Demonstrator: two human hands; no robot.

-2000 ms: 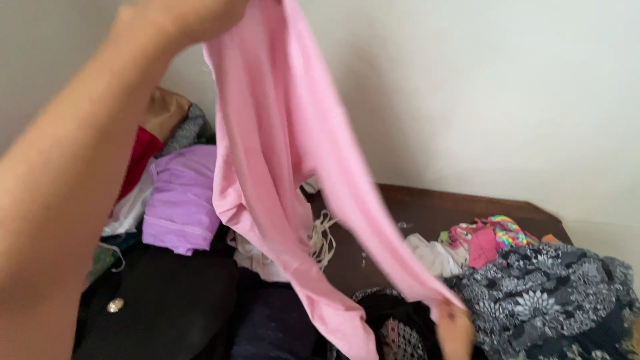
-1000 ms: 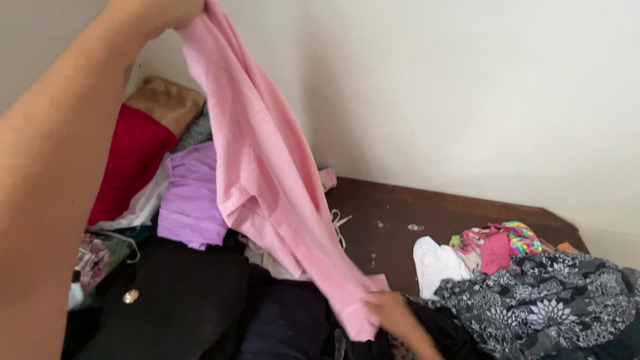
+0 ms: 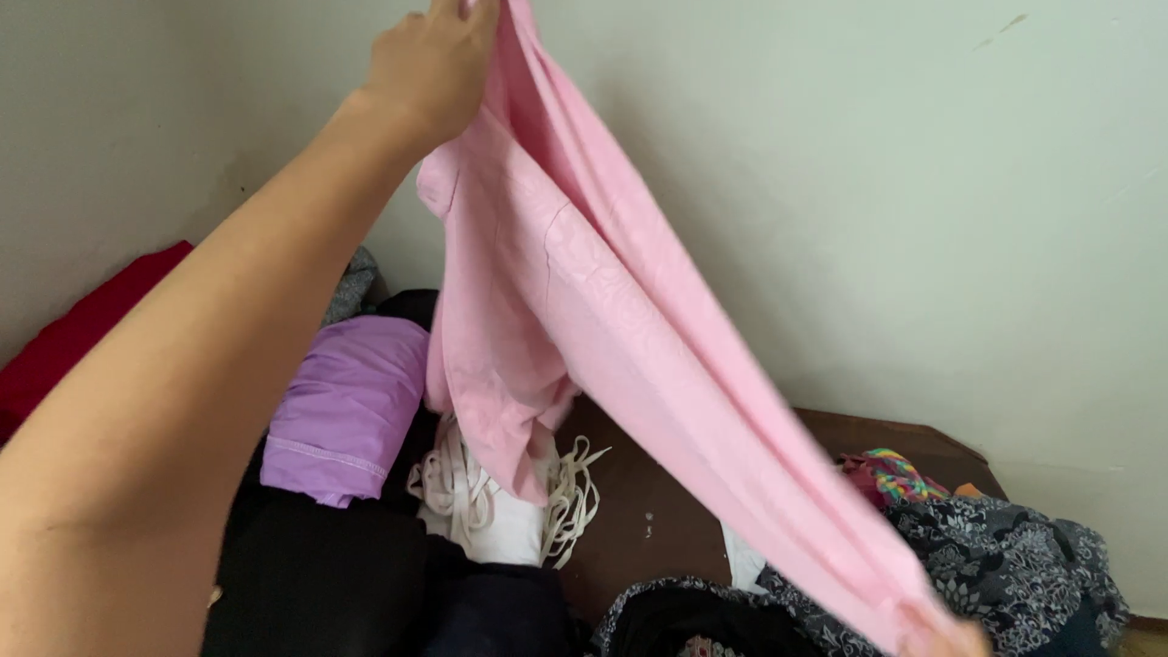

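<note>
A pink garment hangs stretched diagonally between my two hands. At the top, my left hand is closed on its upper edge, with the fingertips partly cut off by the frame. My right hand, blurred at the lower right edge, grips the far end of the cloth. One part of the garment dangles loose over a white cloth with cords. To the left, below my forearm, lies a folded lilac cloth.
Black clothing and dark navy cloth lie in front. Red fabric is at the left. A patterned grey-black garment and multicoloured braided cloth rest on the brown surface against the wall.
The pink garment is spread wider, with a part hanging free at its left. Both hands still hold it. The view has shifted.
</note>
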